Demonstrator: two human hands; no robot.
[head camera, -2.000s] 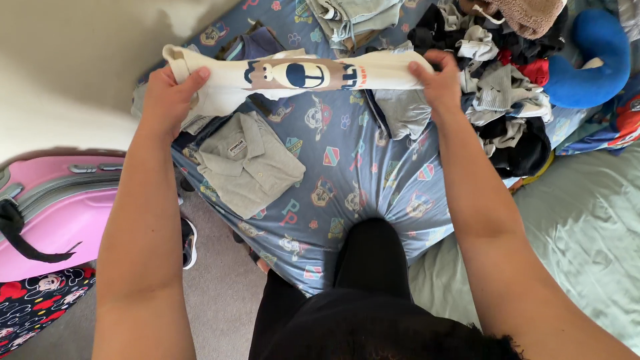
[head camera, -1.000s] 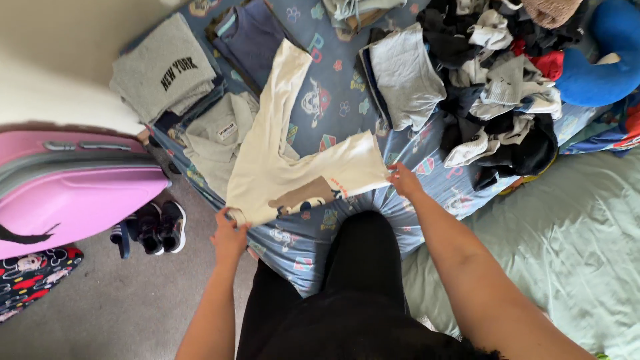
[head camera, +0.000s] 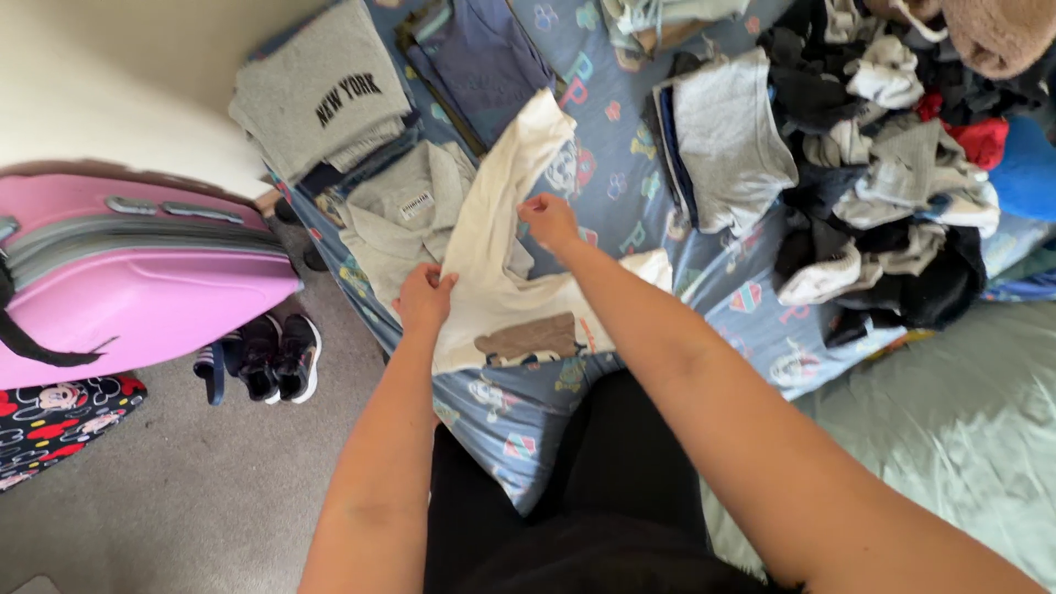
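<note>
A cream long-sleeved top (head camera: 495, 289) with a brown print lies partly folded near the front edge of a bed with a patterned blue sheet (head camera: 610, 140). One of its sleeves points away from me, the other to the right. My left hand (head camera: 425, 299) pinches the top's left edge between thumb and fingers. Above the fabric, between the two sleeves, is my right hand (head camera: 549, 223), fingers bent together; whether it holds anything cannot be told. A grey collared shirt (head camera: 421, 198) lies partly under the top.
Folded grey (head camera: 322, 74) and blue clothes (head camera: 487, 66) lie at the back left. A folded grey garment stack (head camera: 722, 140) lies right of centre, beside a heap of socks (head camera: 891, 173). On the floor at left are a pink suitcase (head camera: 148, 305) and dark shoes (head camera: 297, 355).
The top was stretched between both raised hands, then lowered onto the bed. Since then my right hand has left its right end and moved left and away; my left hand has moved up its left edge.
</note>
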